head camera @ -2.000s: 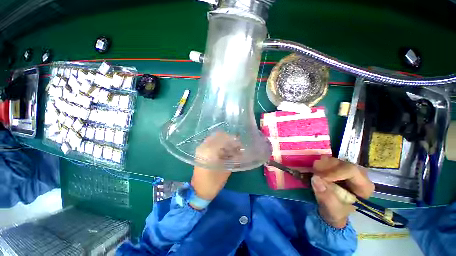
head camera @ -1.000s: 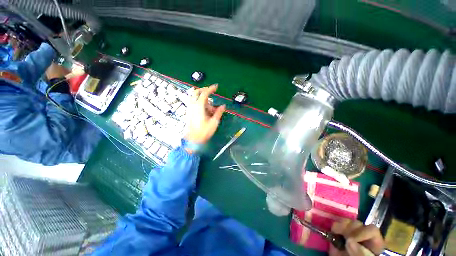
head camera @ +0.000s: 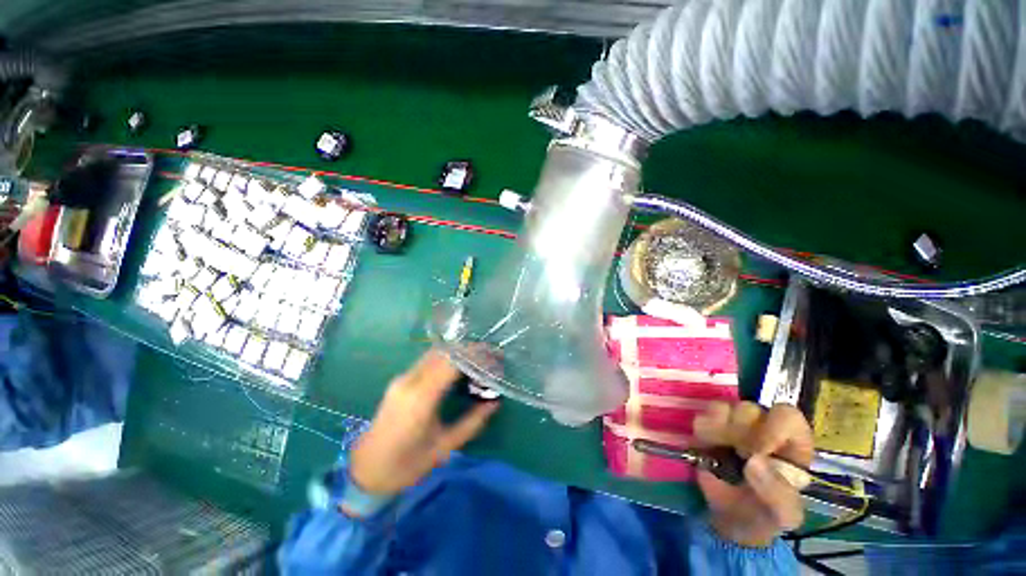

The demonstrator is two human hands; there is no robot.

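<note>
My left hand (head camera: 407, 425) is at the left rim of the clear fume hood (head camera: 563, 259). Its thumb and fingers are around a small dark module with a white part (head camera: 484, 388), partly seen through the hood. My right hand (head camera: 756, 467) grips the soldering iron (head camera: 675, 453), its tip pointing left over the red-and-white striped cloth (head camera: 675, 371). Thin tweezers (head camera: 512, 332) show through the hood. A slim yellow-ended tool (head camera: 465, 279) lies left of the hood. A clear tray with many white blocks (head camera: 253, 270) is at the left.
A round black module (head camera: 390, 232) sits right of the tray; several more are on the green conveyor. A silvery bowl (head camera: 680, 268) is behind the cloth. A metal tray (head camera: 776, 360) with a yellow sponge (head camera: 846, 417) is right. A ribbed hose (head camera: 810, 62) hangs above. Another worker's blue sleeve (head camera: 56, 377) is left.
My left hand has moved from the white blocks back to the hood rim and now holds a small dark module. My right hand still holds the iron over the cloth. The view has turned right.
</note>
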